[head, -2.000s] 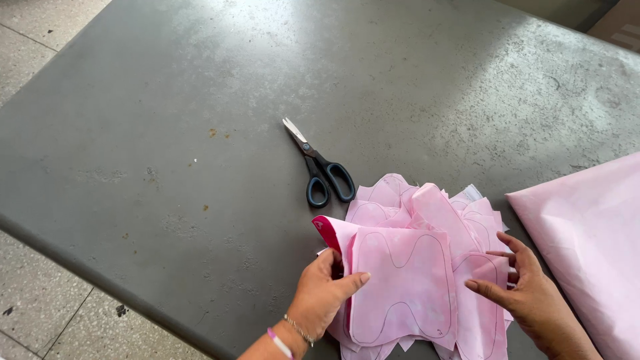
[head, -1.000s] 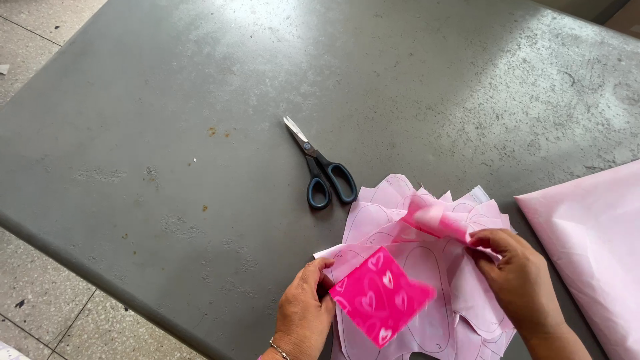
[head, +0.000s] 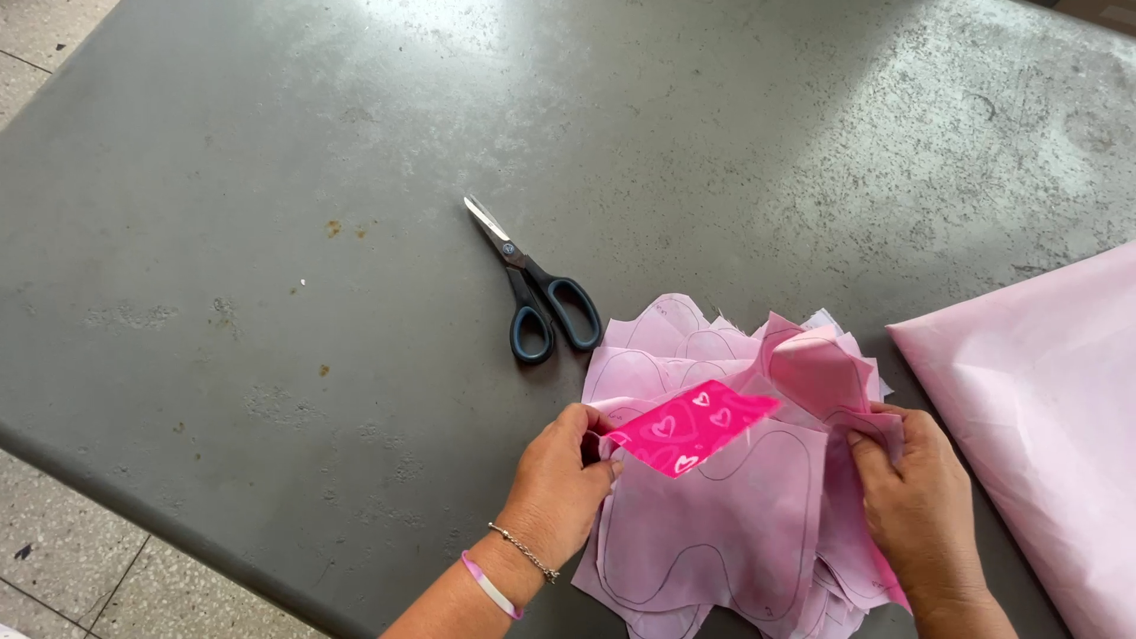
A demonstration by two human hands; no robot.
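Observation:
Near the front of the table lies a loose pile of light pink fabric pieces [head: 710,532] with curved outlines drawn on them. My left hand [head: 568,479], with a chain bracelet and a band at the wrist, pinches the pile's left side, where a bright pink heart-print fabric face [head: 688,430] shows. My right hand [head: 919,497] grips a raised pink fabric piece [head: 821,377] at the right side, its upper part folded over. Black-handled scissors [head: 532,288] rest just beyond the pile to the left, their blades nearly together and pointing away.
A large folded light pink cloth [head: 1056,390] lies to the right of my right hand. The grey table [head: 266,222] has a worn, spotted surface. Its edge runs diagonally at lower left, with a speckled tiled floor [head: 151,595] below.
My right hand, apart from the fabric two seconds ago, has taken hold of a piece. More of the heart-print side shows than at first. The scissors have stayed in place.

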